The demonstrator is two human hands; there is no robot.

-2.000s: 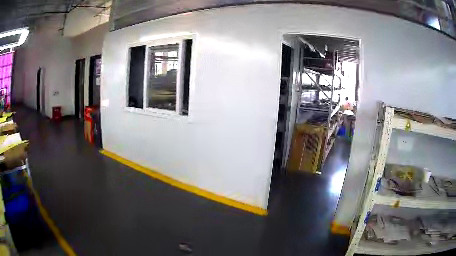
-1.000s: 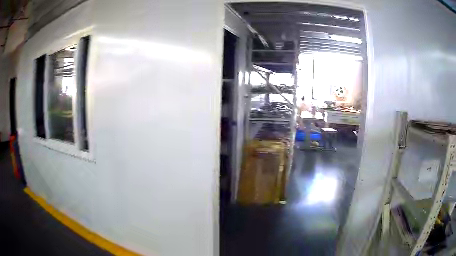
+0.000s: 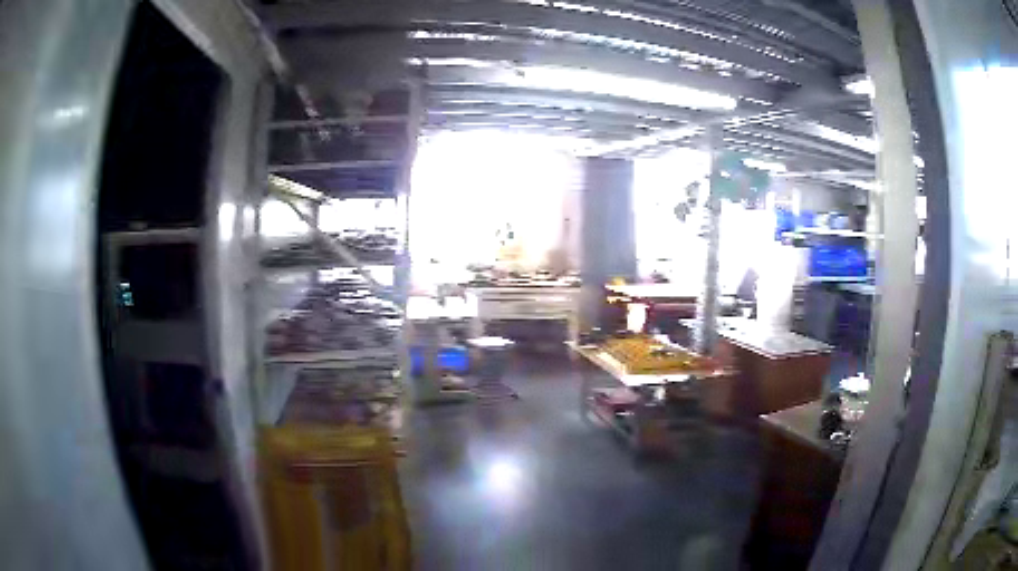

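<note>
Neither of my hands is in the picture. Nearest in front of me is a doorway, its right frame (image 3: 890,290) upright at the right. Just inside at the lower left stands a brown cardboard carton (image 3: 335,496), cut off by the bottom edge. Behind it rises a metal rack (image 3: 335,355) with loaded shelves; what lies on them is too blurred to tell.
Inside are a low table with yellow-brown items (image 3: 653,359), a brown cabinet with a pale top (image 3: 776,368), and a blue tote (image 3: 439,358) by a back bench. Blue bins (image 3: 837,261) sit on shelving at the right. A dark opening is at the left.
The view has moved forward and turned right, from the corridor wall and window to the doorway. The carton and rack are nearer and further left; more of the room shows.
</note>
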